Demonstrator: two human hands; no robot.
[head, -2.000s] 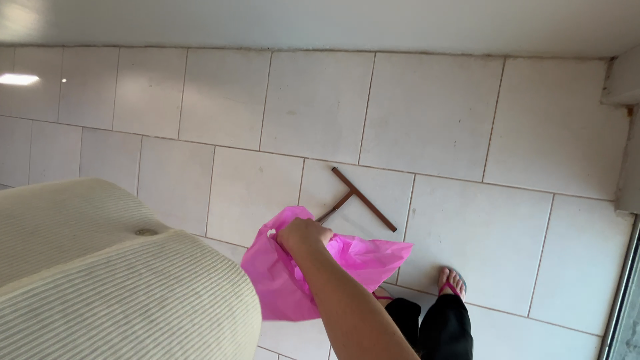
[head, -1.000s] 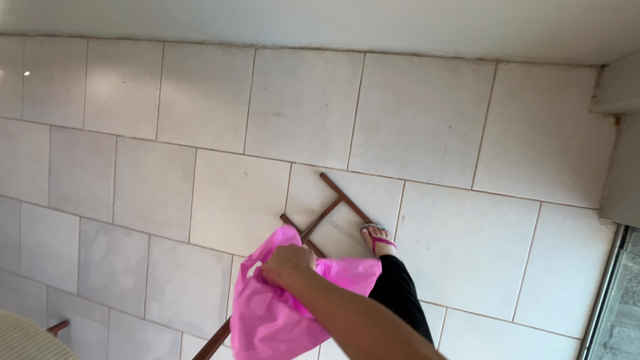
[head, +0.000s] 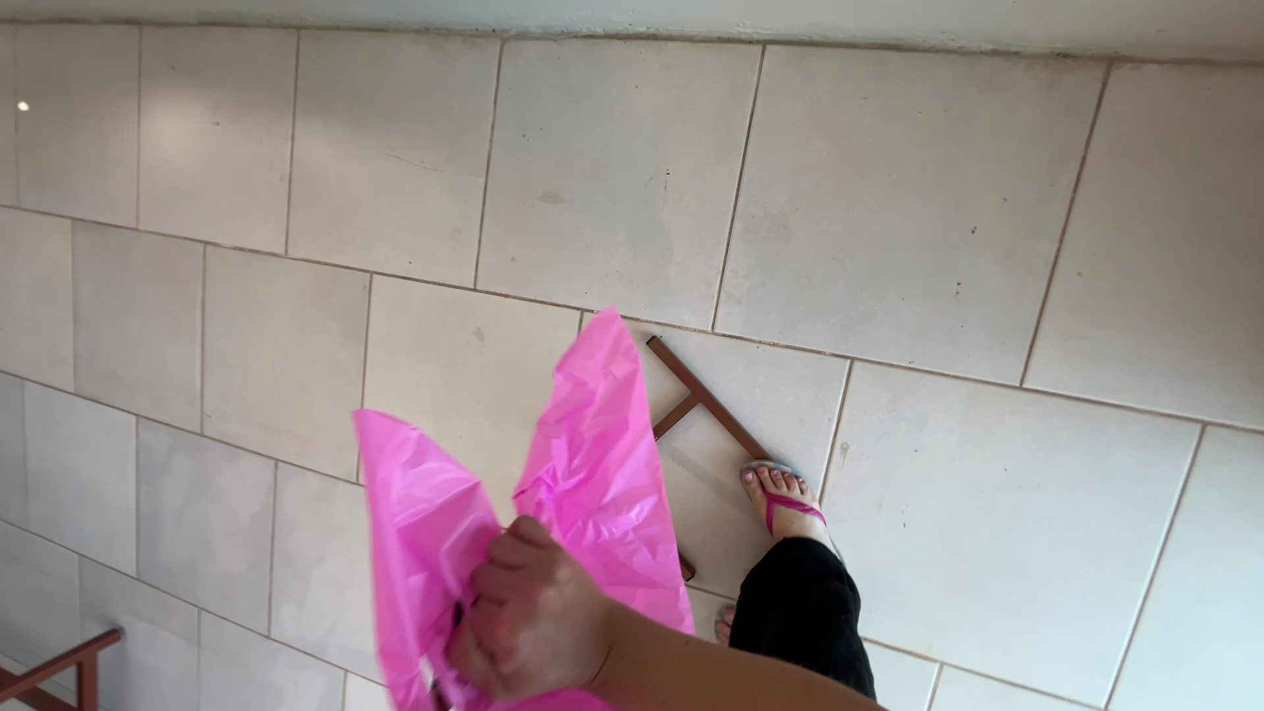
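Note:
My right hand (head: 528, 612) is closed on a crumpled bright pink plastic bag (head: 602, 494), whose two parts spread up on either side of my fingers. A small dark thing shows by my fingers, too hidden to name. My forearm comes in from the lower right. My left hand is out of view. Behind the bag, a brown metal frame leg (head: 706, 400) with a crossbar stands on the tiles, partly covered by the bag.
Pale floor tiles (head: 1007, 513) run up to a wall base (head: 889, 35) at the top. My foot in a pink-strapped flip-flop (head: 780, 504) touches or nearly touches the frame's end. Another brown metal leg (head: 97, 671) shows at the lower left.
The ribbed cream padded surface at left has gone out of view. The pink bag now stands more upright and spread. The view has shifted and come closer.

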